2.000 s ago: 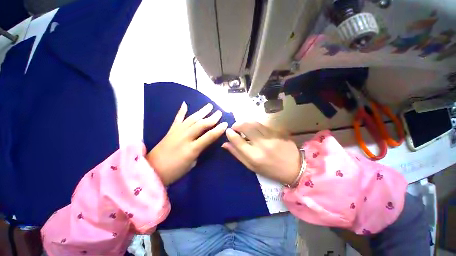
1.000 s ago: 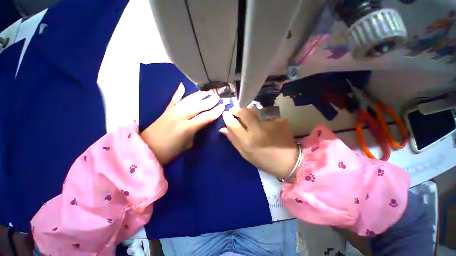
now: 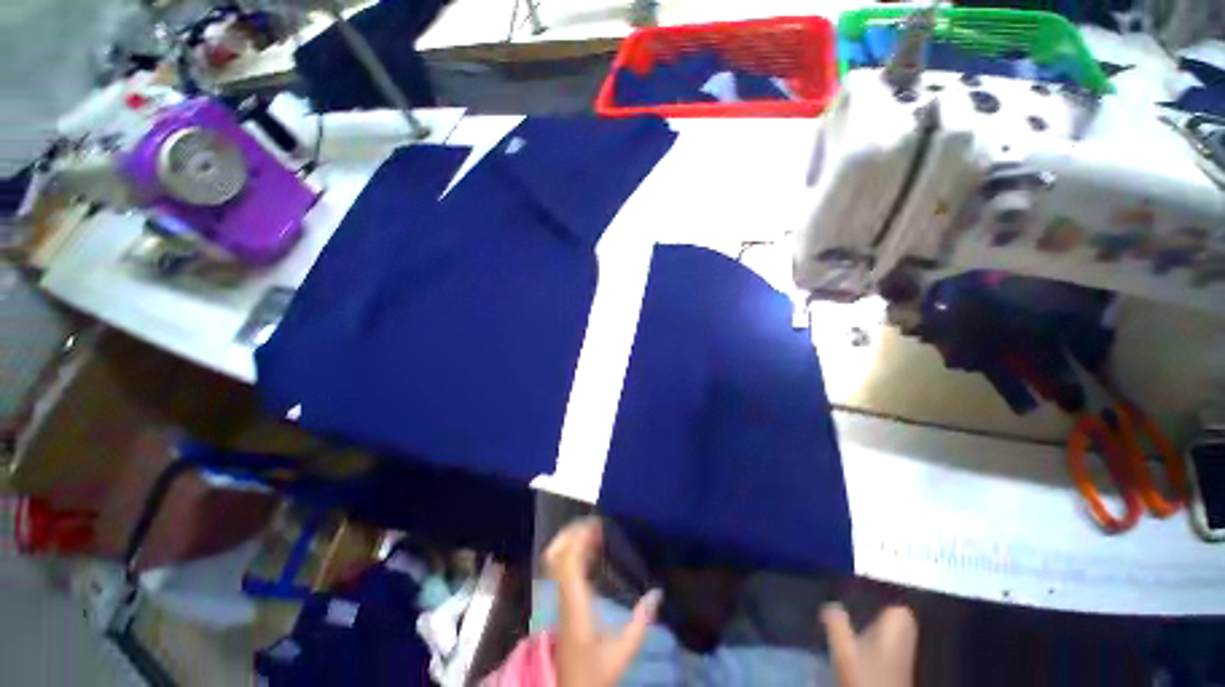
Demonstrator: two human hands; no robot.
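A navy cut panel (image 3: 726, 430) with a curved upper right edge lies flat on the white table, its upper right edge at the off-white sewing machine (image 3: 880, 188). The needle area is small and blurred. Larger navy garment panels (image 3: 443, 309) lie to its left, with a white strip of table between. My left hand (image 3: 591, 611) is below the table's front edge over my lap, thumb and fingers apart, with nothing visible in it. My right hand (image 3: 873, 644) is also below the edge, thumb and finger apart, cut off by the bottom of the picture. Both hands are off the cloth.
Orange-handled scissors (image 3: 1128, 470) and dark scraps (image 3: 1014, 329) lie right, with a phone (image 3: 1212, 486) at the right rim. A purple machine part (image 3: 222, 181) stands far left. Red (image 3: 822, 67) and green (image 3: 970, 19) baskets stand behind. Navy pieces (image 3: 363, 631) lie below left.
Both hands have left the panel at the needle and dropped below the table edge. The view has lifted and widened, showing the baskets and the purple machine part.
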